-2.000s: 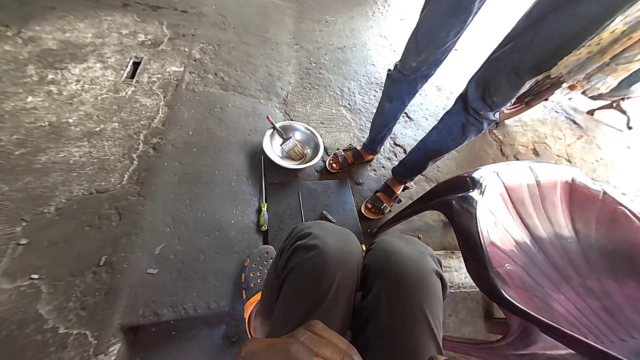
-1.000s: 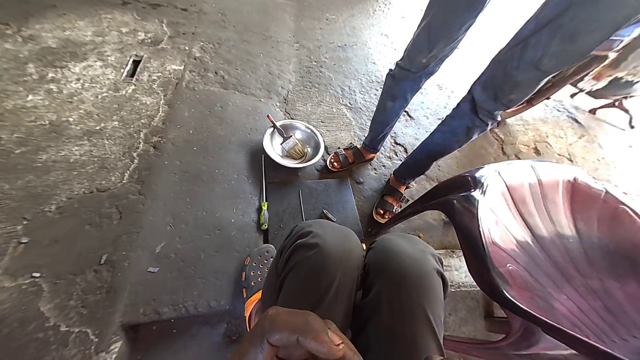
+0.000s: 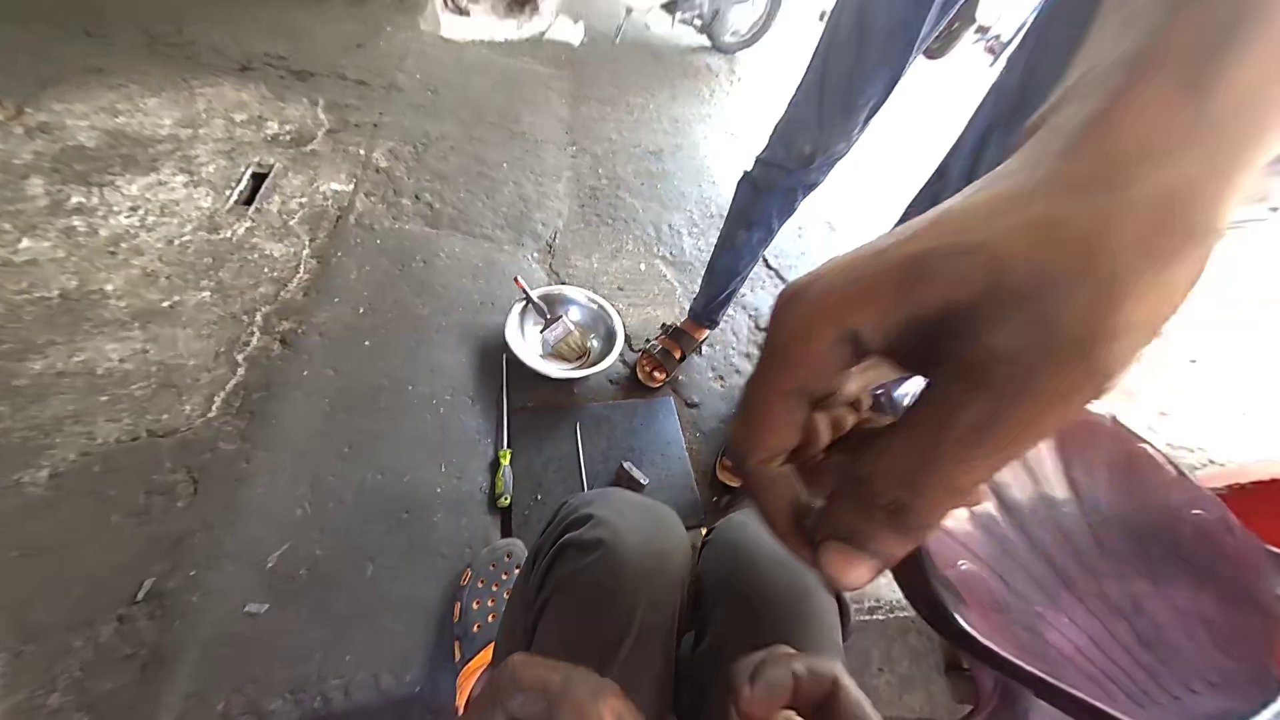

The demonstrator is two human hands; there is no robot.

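Note:
At the bottom edge, partly cut off, my left hand (image 3: 555,690) is above my lap with its fingers curled. My right hand (image 3: 800,685) is by the right knee, fingers bent. Whether either holds anything cannot be told. Another person's hand (image 3: 880,430) reaches in large from the upper right, fingers pinched near something small and shiny. Beyond my knees, a metal bowl (image 3: 612,340) holds a paintbrush (image 3: 562,335). A screwdriver with a green handle (image 3: 503,478) lies left of a dark flat plate (image 3: 655,430), which carries a thin metal rod (image 3: 581,456) and a small metal block (image 3: 632,476).
A reddish plastic chair (image 3: 1100,560) stands close on the right. The other person's sandaled foot (image 3: 672,352) is beside the bowl. A small slot (image 3: 250,186) opens in the cracked concrete floor at upper left. A motorcycle wheel (image 3: 745,22) shows at the top.
The other person's hand and forearm have come into view at the right. Both my hands now show at the bottom edge; one second ago only one hand was plain there. The view has tilted upward somewhat.

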